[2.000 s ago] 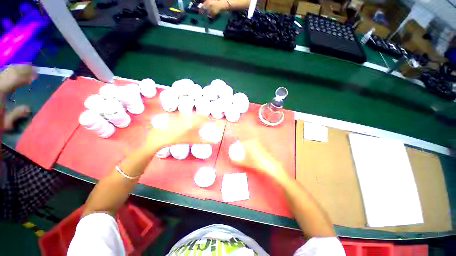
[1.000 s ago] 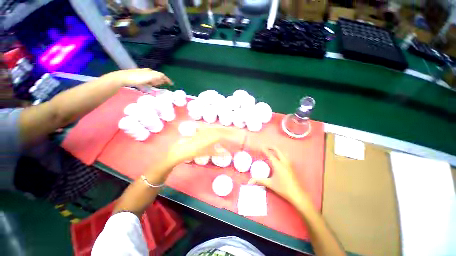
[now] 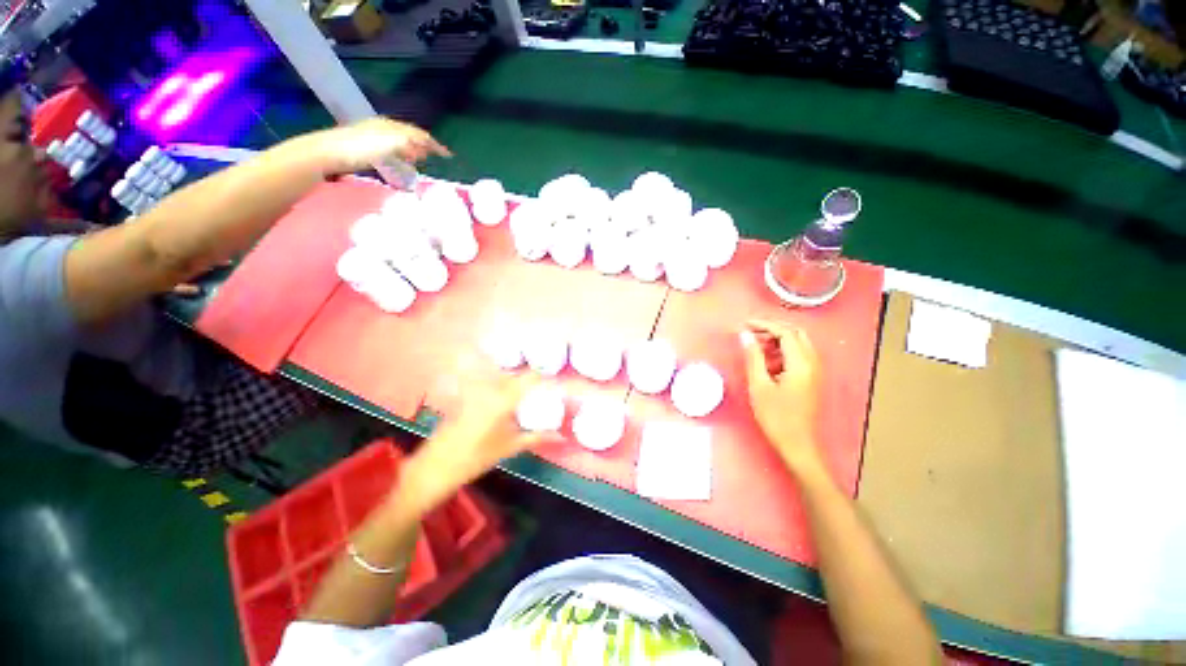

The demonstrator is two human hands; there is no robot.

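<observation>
My left hand (image 3: 475, 423), slightly blurred, has its thumb and fingers around a white round unit (image 3: 541, 410) on the red mat (image 3: 728, 455). Another white unit (image 3: 598, 423) stands just right of it. Behind them is a row of several white units (image 3: 596, 354). My right hand (image 3: 786, 390) is over the mat right of this row, fingers curled but apart, with nothing seen in it. A flat white wipe (image 3: 675, 461) lies near the front edge.
More white units stand in clusters at the back (image 3: 611, 234) and left (image 3: 410, 247). A clear bottle (image 3: 819, 247) stands in a dish. Brown board (image 3: 962, 455) with spare wipes (image 3: 948, 333) and a foam sheet (image 3: 1129, 501) is right. Another person's arm (image 3: 195, 234) reaches in; a red divided tray (image 3: 325, 520) is below.
My right hand has moved right, away from the unit row. My left hand has come toward the front edge, to a unit now beside the front one. The other person's arm has come in from the left.
</observation>
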